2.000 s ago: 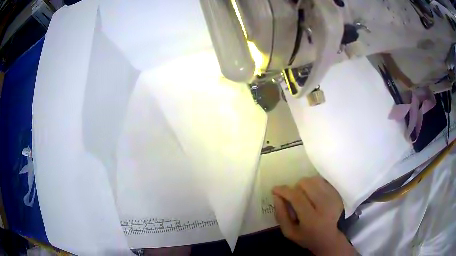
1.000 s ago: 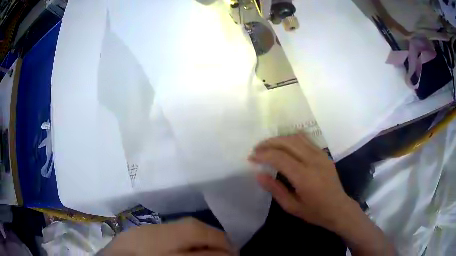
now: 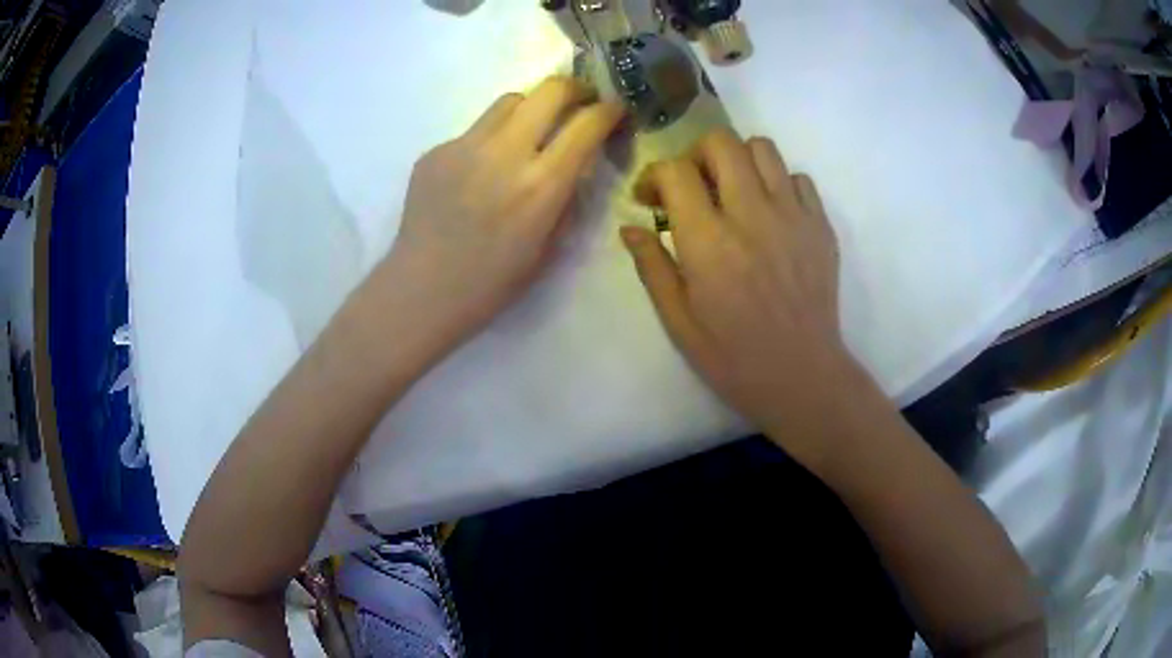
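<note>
The white fabric piece (image 3: 514, 399) lies spread over the table in front of the machine, under both hands. My left hand (image 3: 495, 193) is left of the needle, its fingertips closed on the fabric edge beside the presser foot (image 3: 598, 32). My right hand (image 3: 752, 257) is right of and nearer than the needle plate (image 3: 668, 84). Its fingers are curled, thumb a little apart from them; whether it grips fabric is hidden. A small dark spot shows between its fingers.
A white sheet (image 3: 900, 167) covers the right of the table. A pink ribbon strip (image 3: 1092, 122) and slim dark tools (image 3: 1009, 52) lie at the upper right. A blue tray (image 3: 97, 321) with white scraps stands at left. White pieces (image 3: 1092, 476) heap beyond the yellow edge at right.
Both hands have moved up from the front edge to the needle area. The fabric has shifted and now covers the ruler markings. The view has tilted down, so the machine head is mostly out of frame.
</note>
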